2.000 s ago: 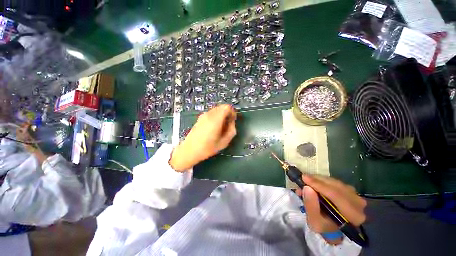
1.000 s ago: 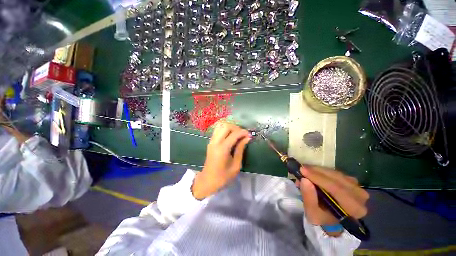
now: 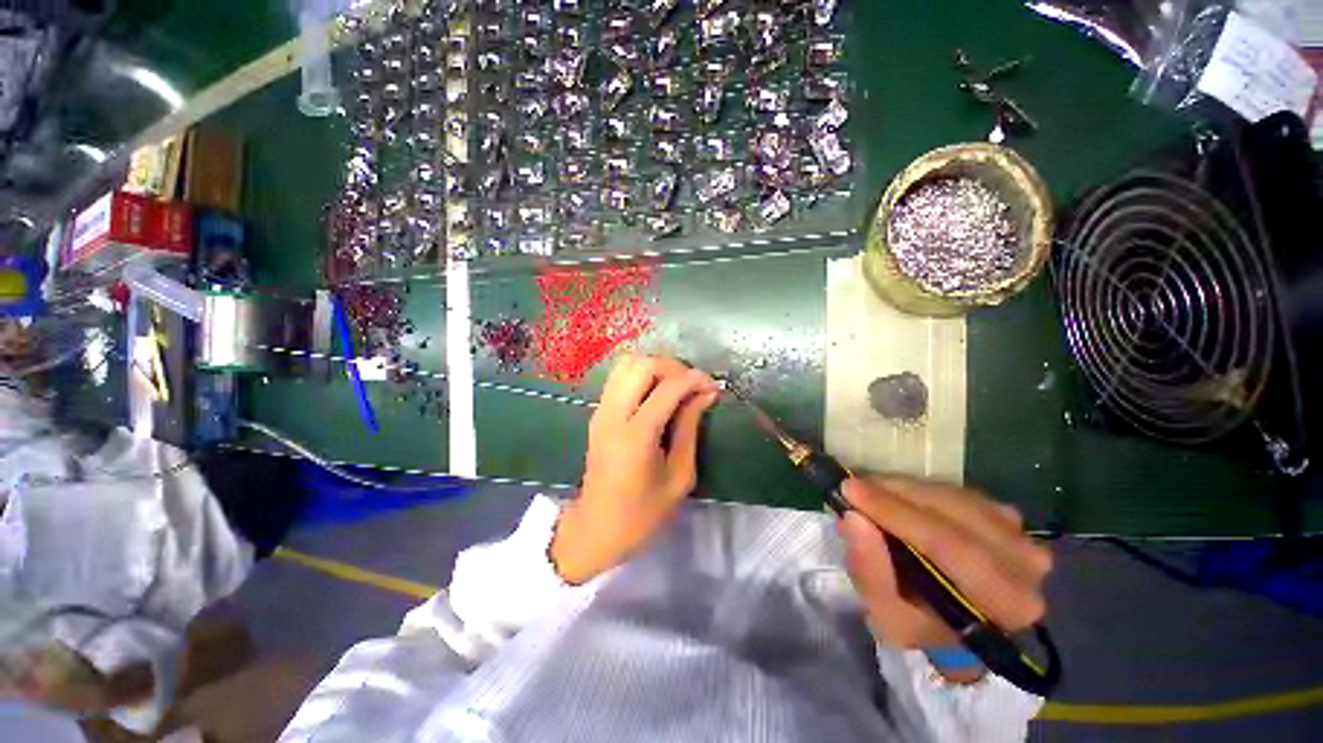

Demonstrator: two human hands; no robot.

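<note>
My left hand [image 3: 634,457] is near the front edge of the green mat, thumb and fingertips pinched together. What lies between the fingertips is too small to make out. My right hand [image 3: 943,559] holds the black and yellow soldering iron [image 3: 820,468] like a pen. Its thin tip points up and left and ends at or just beside the left fingertips; contact cannot be told. A loose pile of red wires [image 3: 588,319] lies just behind my left hand. Solder wire [image 3: 544,396] runs from the left towards my left hand.
Behind lies a clear tray of shiny metal parts [image 3: 624,124]. A tin of silvery shavings [image 3: 953,235] stands on a beige strip [image 3: 871,341]; a round fan [image 3: 1153,312] is at right. Dark bits [image 3: 507,341], a blue stick [image 3: 354,363] and another person's sleeve [image 3: 109,523] are left.
My left hand has moved forward from over the red wires, uncovering them, and turned its pinched fingertips towards the iron. The iron tip has moved left to those fingertips. The view has shifted.
</note>
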